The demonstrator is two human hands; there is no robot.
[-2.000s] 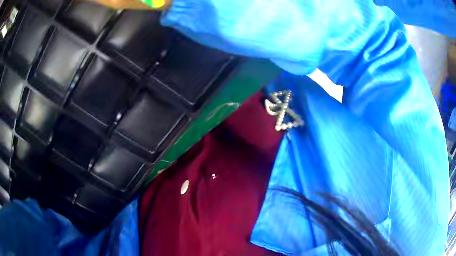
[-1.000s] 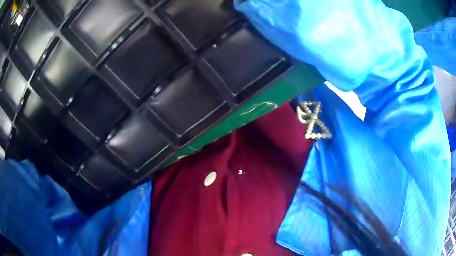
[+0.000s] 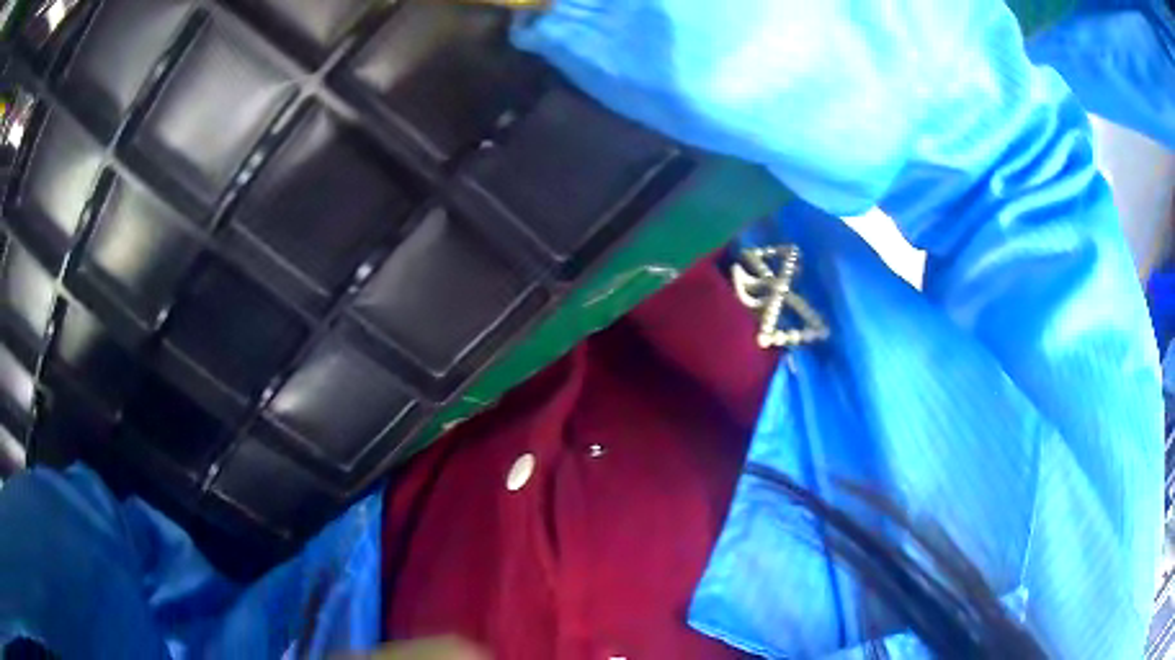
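Note:
A large black tray (image 3: 348,206) with rows of square pockets fills the upper left. The pockets that show hold nothing visible. My right arm's blue sleeve (image 3: 773,90) reaches from the right to the top edge. My right hand is cut off there. A thin yellowish sliver (image 3: 505,3) shows at the cuff, too little to identify. A blue sleeve (image 3: 77,554) lies at the lower left, and my left hand is out of the picture.
A green surface edge (image 3: 580,303) runs under the tray, close against my dark red shirt (image 3: 515,554) and open blue smock. Dark hair strands hang at the lower right. A blurred pale shape (image 3: 432,649) shows at the bottom edge. Tiny bright parts are blurred at the far left.
The view has shifted back and forth, moving the tray and clothing in the picture. The yellow-green item and bit of hand at the top two seconds ago are now nearly gone. The pale bottom shape is new.

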